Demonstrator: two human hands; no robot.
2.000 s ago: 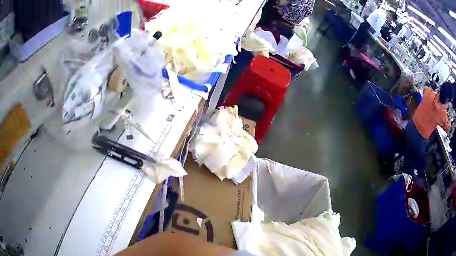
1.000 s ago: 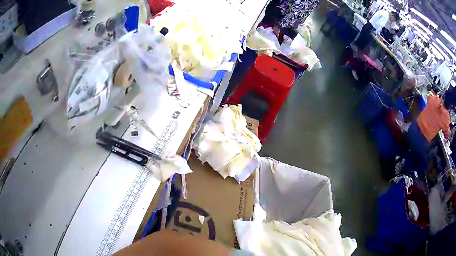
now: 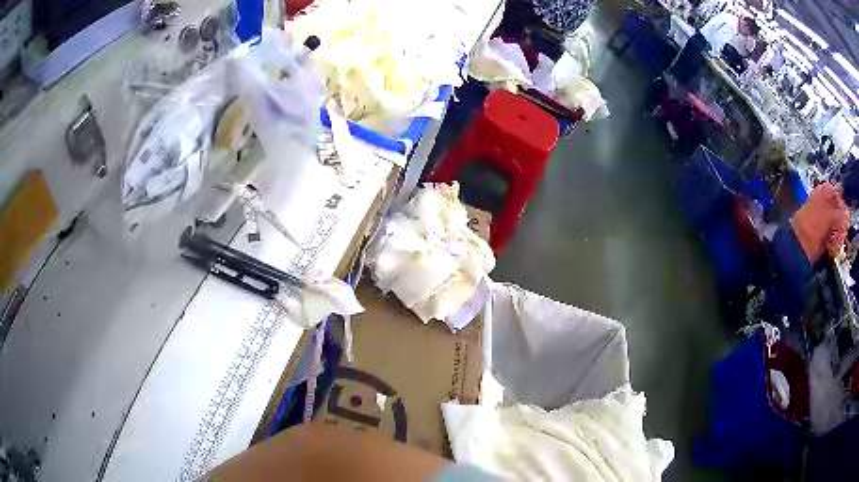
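Neither of my hands is in the picture; only a blurred bare part of my arm or body shows at the bottom edge. A bunched cream cloth pile (image 3: 433, 254) lies on the brown carton (image 3: 405, 362). More cream cloth (image 3: 556, 438) hangs over the near side of the pale bin (image 3: 565, 344). A long black-handled tool (image 3: 229, 264) lies on the white table, its far end at a small piece of pale cloth (image 3: 322, 301).
A clear plastic bag (image 3: 174, 155) lies on the table, beside a blue-edged tray (image 3: 391, 141) of yellowish cream pieces. A red stool (image 3: 513, 132) stands in the aisle. Blue containers (image 3: 744, 400) and a person in orange (image 3: 821, 221) are at the right.
The view has shifted slightly, so the carton, cloth and bin sit a little higher in the picture. The things on the table lie as before. No hand has appeared.
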